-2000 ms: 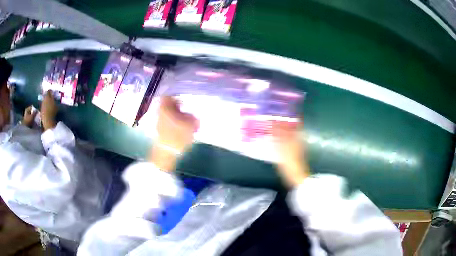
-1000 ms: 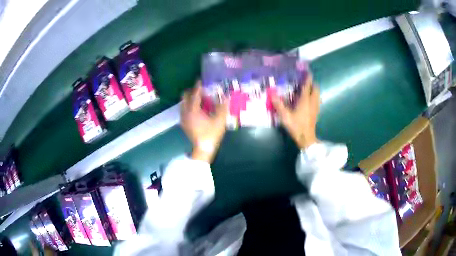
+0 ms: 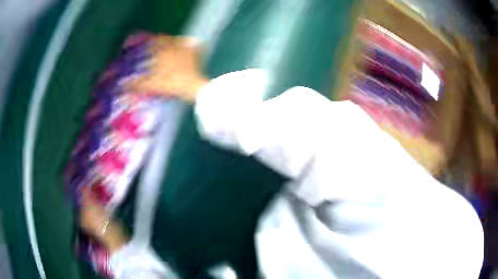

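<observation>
A row of several pink, purple and white retail boxes is held between my two hands at the left, over the guide rail and the green conveyor; the view is blurred. My right hand grips the upper end of the row. My left hand is at the lower end, small and blurred, with its fingers against the boxes. Another bit of a retail box shows below my left hand. An open brown shipping carton with retail boxes inside stands at the upper right.
The white guide rail runs between the green conveyor and the green worktop. A thin white edge curves along the far left. A white patch lies on the boxes in the carton. My white sleeve covers part of the worktop and carton.
The view has turned, so the carton now shows at the upper right. The held row has gone from the centre to the left and stands steeply slanted. Both hands still hold it.
</observation>
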